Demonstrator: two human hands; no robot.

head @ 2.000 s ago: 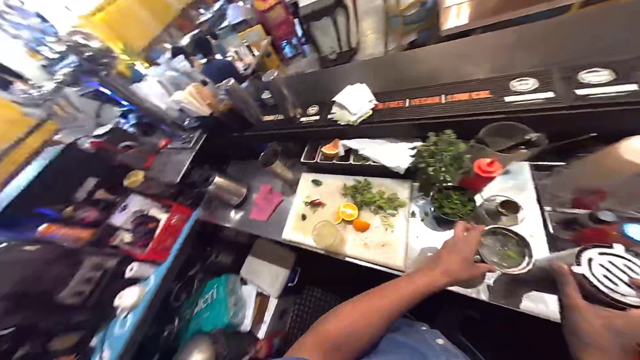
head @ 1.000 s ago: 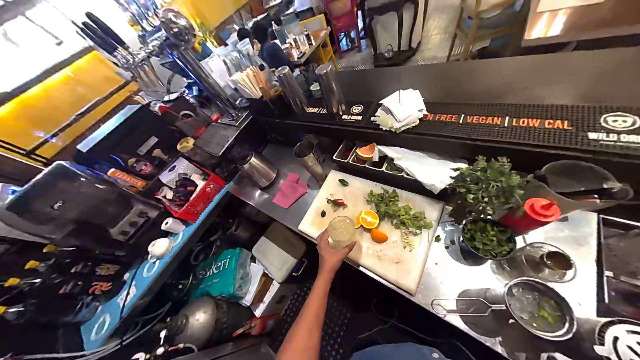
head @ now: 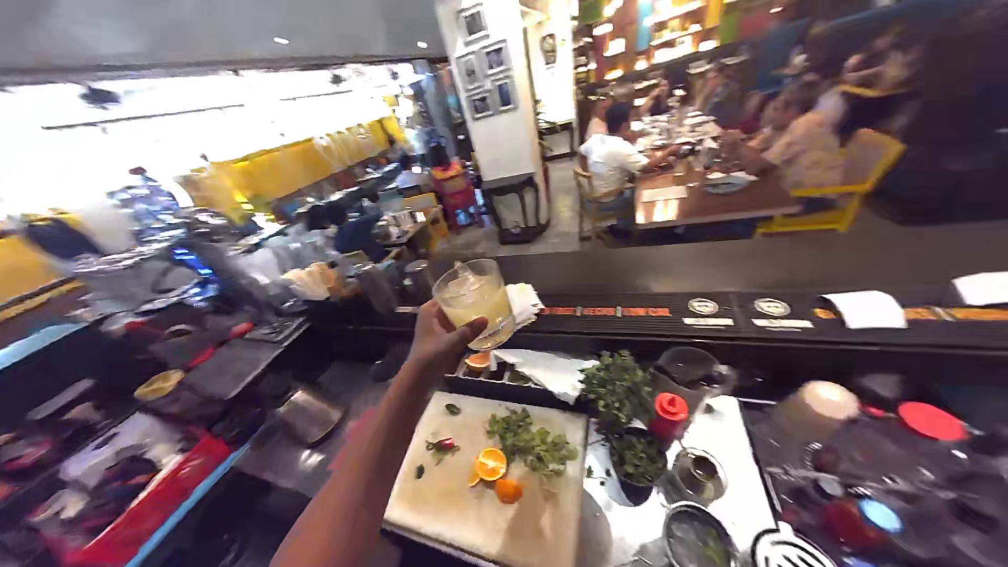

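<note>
A glass tumbler of pale yellow drink is held up above the bar ledge by my left hand, the thumb across its side. Below it lies a pale cutting board with a cut orange, a red chilli and loose green herb leaves. To the right of the board stand a container of herbs, a red squeeze bottle and a strainer holding green bits. My right hand is out of view.
The dark bar ledge runs across, with a bar mat and folded white napkins. A metal shaker tin stands left of the board. A red crate is at the lower left. People sit at a wooden table beyond the bar.
My left hand has lifted the glass from the cutting board to above the bar ledge. The view has swung upward. My right hand, seen two seconds ago at the right, is gone from view.
</note>
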